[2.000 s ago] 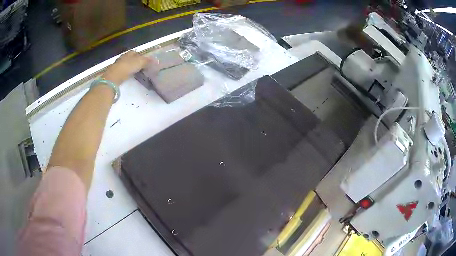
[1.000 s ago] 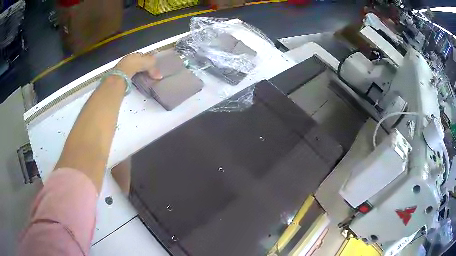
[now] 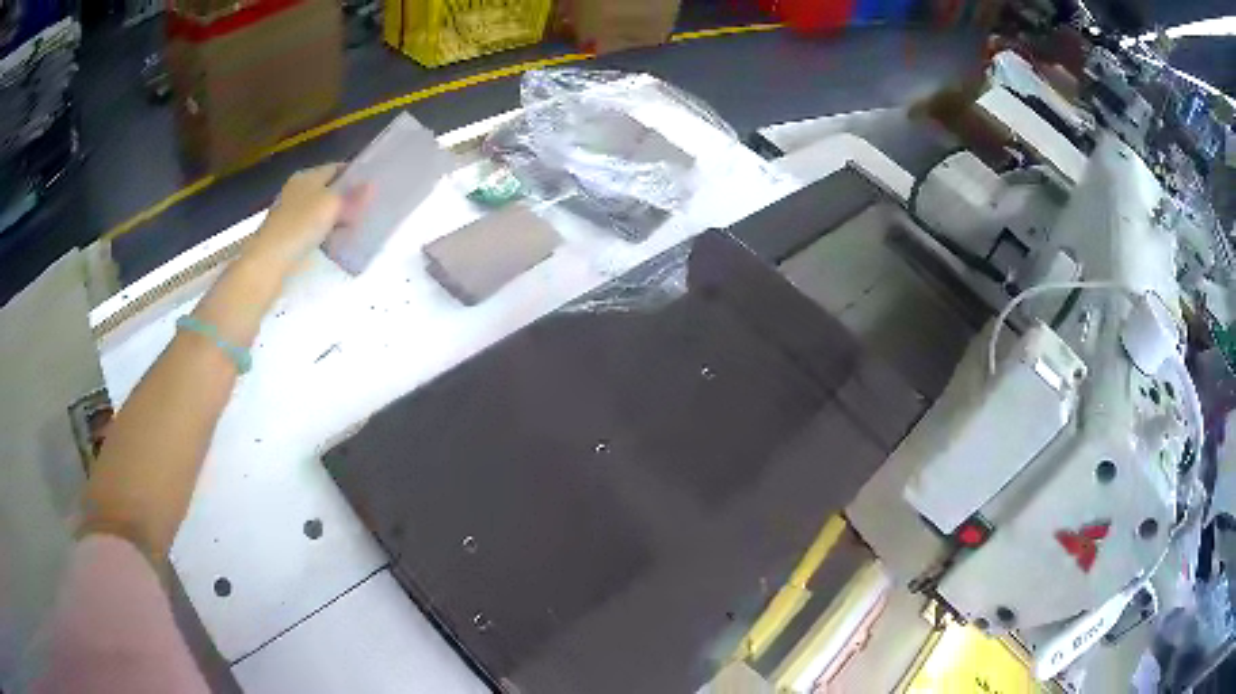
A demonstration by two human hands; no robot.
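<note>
My left hand is at the upper left of the head view, over the far side of the white table. It holds a block of small grey-brown pieces by its near side, tilted. Another small stack of grey-brown pieces lies on the table to the right of it. A large dark support board lies in the middle. My right hand is not in view.
Crumpled clear plastic bags lie behind the small stack. The white sewing machine head with a red logo stands at the right. Yellow strips and a yellow template are below it. The white table runs left.
My left hand has lifted the block of pieces up and away from the neighbouring stack, which stays on the table. A small green-and-white item now shows behind that stack.
</note>
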